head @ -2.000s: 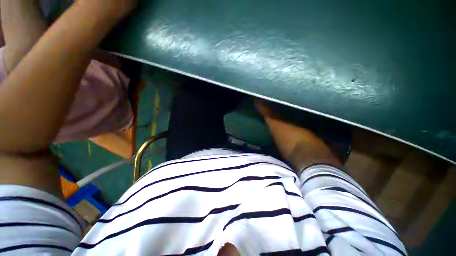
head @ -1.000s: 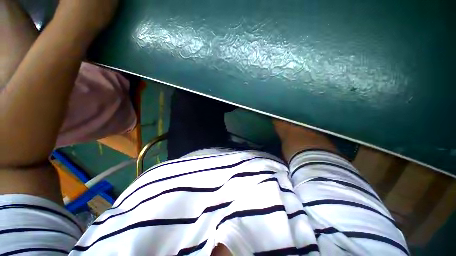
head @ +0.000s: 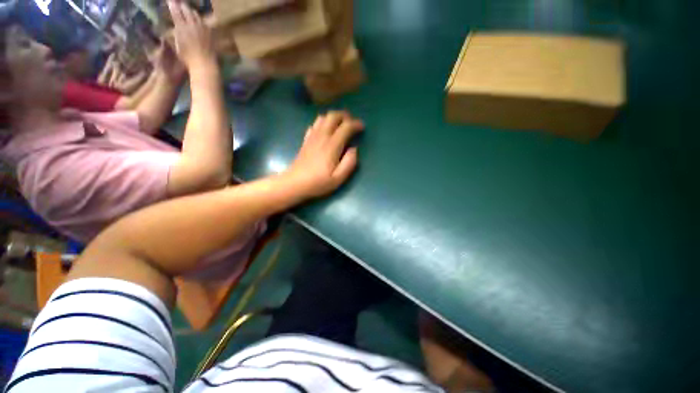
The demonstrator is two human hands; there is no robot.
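Observation:
A closed brown carton (head: 537,73) lies flat on the glossy dark green table (head: 430,207), at the upper right. My left hand (head: 326,153) rests on the table top near its edge, fingers slightly apart and holding nothing. It is left of the carton and does not touch it. My right forearm (head: 449,361) goes under the table edge at the bottom; my right hand is hidden there.
Several brown cartons (head: 288,38) are piled unevenly at the upper left of the table. A person in pink (head: 107,173) sits at left with raised hands. A red sleeve (head: 88,96) shows behind. The pale table edge (head: 399,288) runs diagonally past my lap.
The view has swung up and left. The carton, the pile, the neighbour's upper body and my left hand now show. My right forearm stays under the table edge.

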